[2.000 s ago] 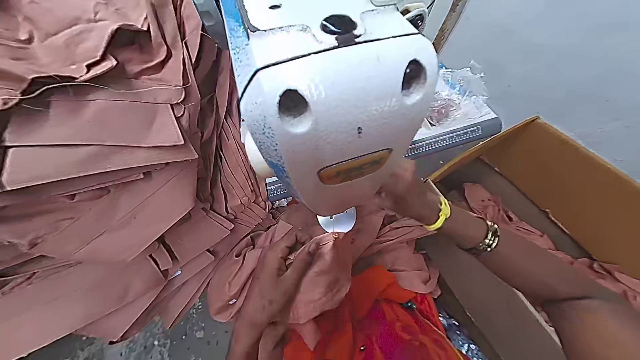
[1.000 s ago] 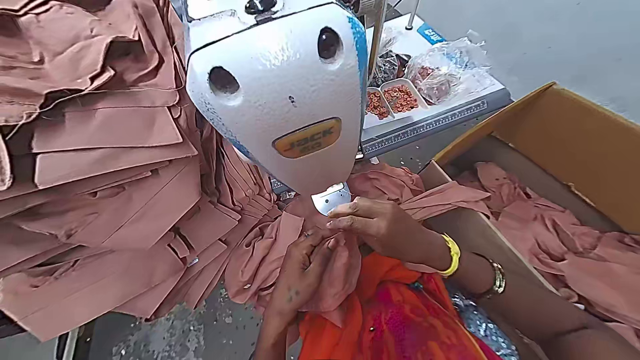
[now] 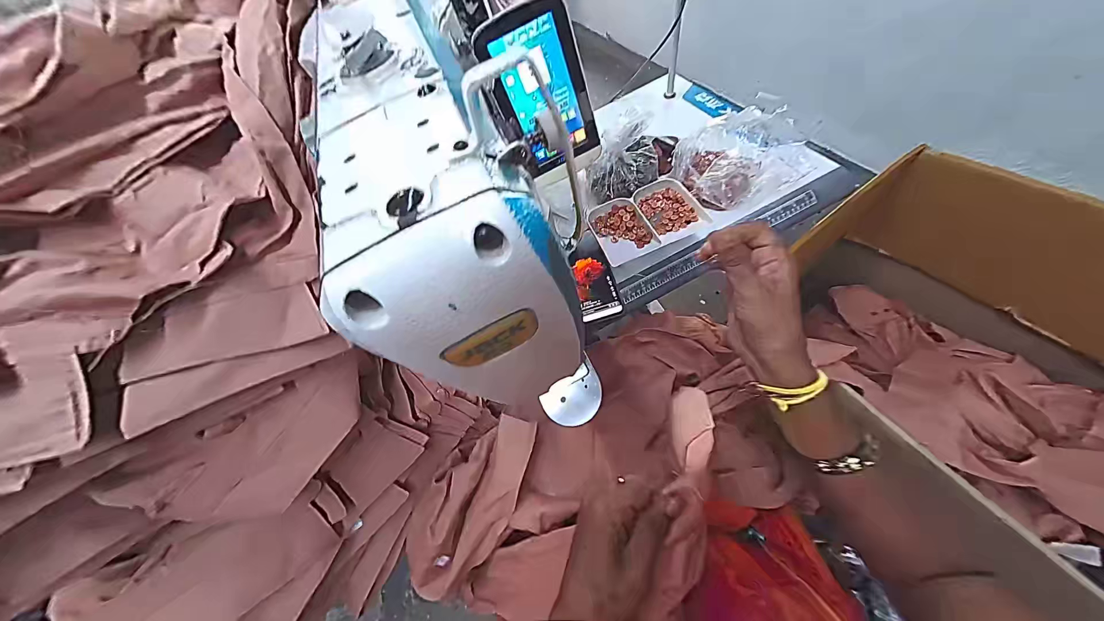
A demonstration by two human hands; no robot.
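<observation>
A white Jack sewing machine (image 3: 466,319) stands over a reddish-brown cloth piece (image 3: 569,457). Below the machine's round white guard, my left hand (image 3: 621,535) grips that cloth between thumb and fingers; the hand is blurred. My right hand (image 3: 763,293) is raised to the right of the machine head, near a white two-part tray (image 3: 634,241) of small copper-coloured buttons. Its thumb and forefinger are pinched together; whether something tiny sits between them I cannot tell. A yellow band and a metal bracelet are on that wrist.
Stacked reddish-brown cloth pieces (image 3: 233,448) fill the left side. A cardboard box (image 3: 983,241) with more such cloth stands at the right. Behind the tray lie clear plastic bags (image 3: 720,168). A lit control screen (image 3: 539,90) and a phone (image 3: 597,289) are beside the machine.
My right hand has left the cloth by the machine's guard and moved up and right, near the button tray. My left hand is still at the cloth. The view has shifted.
</observation>
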